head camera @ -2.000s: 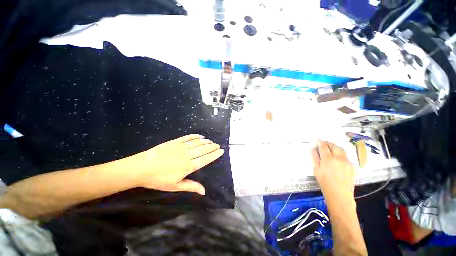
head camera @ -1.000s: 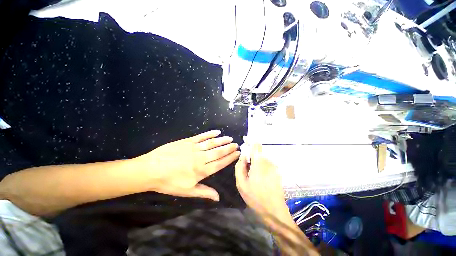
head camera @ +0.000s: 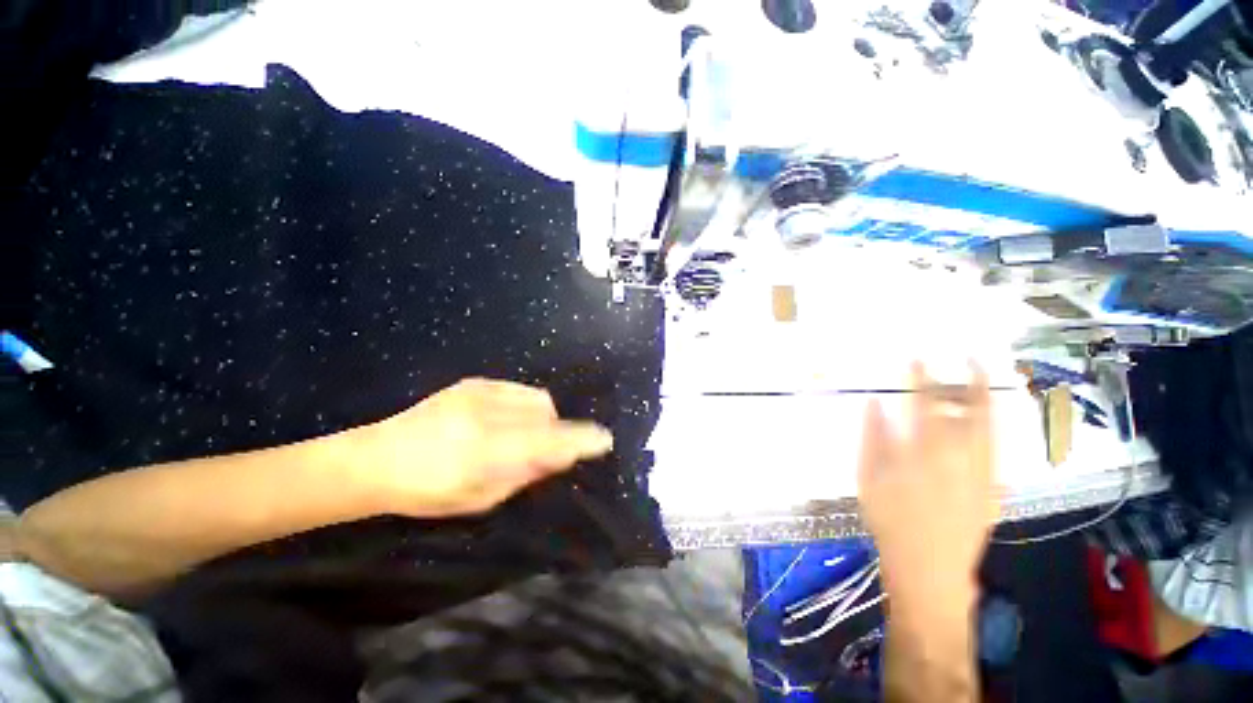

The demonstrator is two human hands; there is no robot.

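Note:
A black speckled fabric panel [head camera: 316, 261] lies on the table to the left of the machine head [head camera: 879, 124]. Its right edge runs down from the presser foot [head camera: 629, 272]. My left hand [head camera: 488, 446] rests on the panel below and left of the foot, its fingers partly curled and pointing right; whether it pinches the cloth is hard to tell. My right hand [head camera: 934, 446] is blurred, over the white machine bed [head camera: 783, 453] to the right of the fabric, fingers spread and holding nothing visible.
A blue bin [head camera: 770, 577] with white strips is below the table's front edge. A tan tab [head camera: 1058, 423] lies at the bed's right, near a looped thread. White cloth or tabletop [head camera: 454, 69] shows behind the panel. A person's arm and something red [head camera: 1120, 604] are at lower right.
My right hand went from the bed to the fabric edge beside my left hand, then back right over the bed. My left hand's fingers, flat before, are now partly curled.

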